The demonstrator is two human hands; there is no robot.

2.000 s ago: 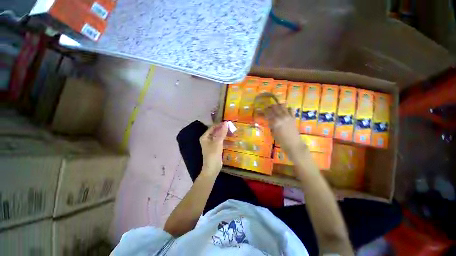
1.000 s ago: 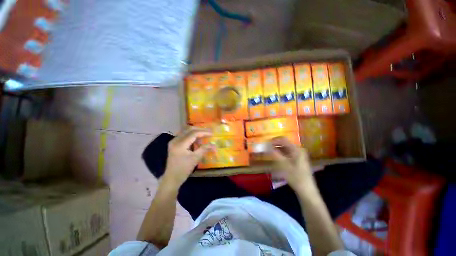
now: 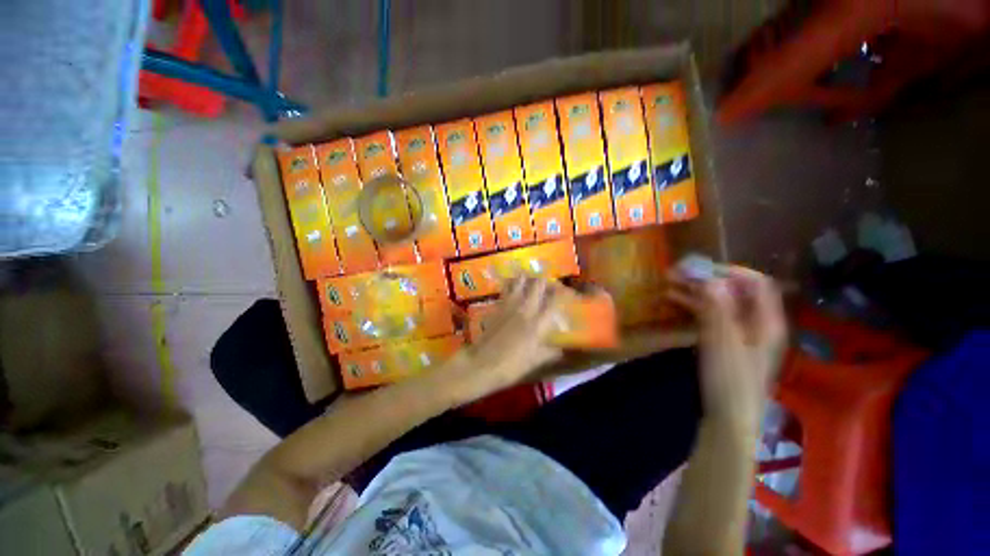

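Observation:
An open brown carton (image 3: 711, 206) on my lap holds a back row of upright orange-yellow retail boxes (image 3: 545, 163) and several lying in front. My left hand (image 3: 519, 331) is on one front retail box (image 3: 586, 318), which sits tilted; its fingers hold the box's left part. My right hand (image 3: 738, 315) is raised at the carton's right front corner, blurred, with a small whitish piece (image 3: 700, 267) at its fingertips. A translucent yellowish ring (image 3: 390, 209) lies on the back row. Shiny clear film (image 3: 389, 304) lies on the front left boxes.
A pale tabletop (image 3: 65, 119) with blue legs (image 3: 206, 71) is at the upper left. Closed cartons (image 3: 130, 489) stand at the lower left. A red-orange stool (image 3: 841, 434) is at the right, another red-orange piece (image 3: 825, 54) at the upper right.
My left hand has moved right, onto a front box that now sits tilted. My right hand has moved right to the carton's corner with the whitish piece. The view has shifted, showing less tabletop.

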